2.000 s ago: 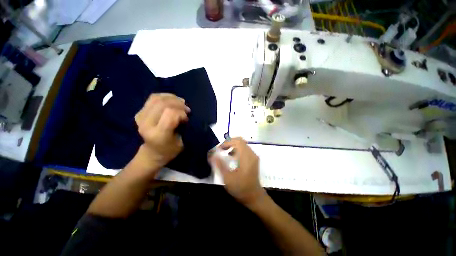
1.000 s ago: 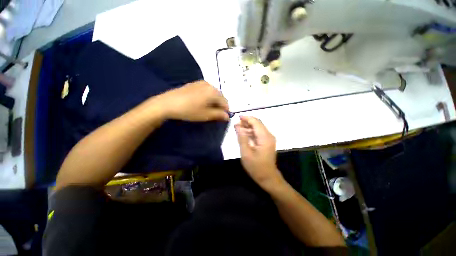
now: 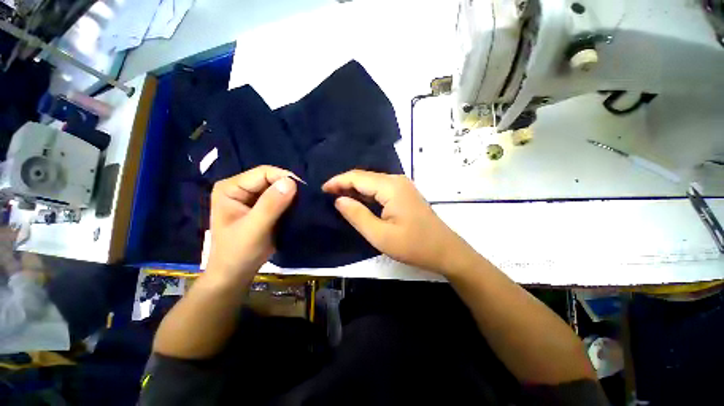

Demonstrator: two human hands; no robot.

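Observation:
The navy garment piece (image 3: pixel 349 103) lies heaped on the white table, left of the sewing machine, and runs into the blue-lined tray. A small white label (image 3: pixel 209 161) shows on it. My left hand (image 3: pixel 250 212) is above the cloth, thumb and forefinger pinched on a small thin pale sliver (image 3: pixel 296 179), too small to name. My right hand (image 3: pixel 393 218) is just to the right, over the cloth's right part, thumb and fingers slightly apart with nothing visible between them. The fingertips of the two hands do not touch.
The white machine head (image 3: pixel 496 59) stands at right. Thread snips (image 3: pixel 705 214) and a thin white-handled tool (image 3: pixel 635 160) lie right of the needle. Black scissor loops (image 3: pixel 627 101) show under the arm. The blue-lined tray (image 3: pixel 143 238) and another machine (image 3: pixel 48 170) are at left.
The view has shifted, so the machine sits farther right. My left hand has moved from the cloth's right edge back over its middle, now palm side showing, pinching the sliver. My right hand has come over the cloth.

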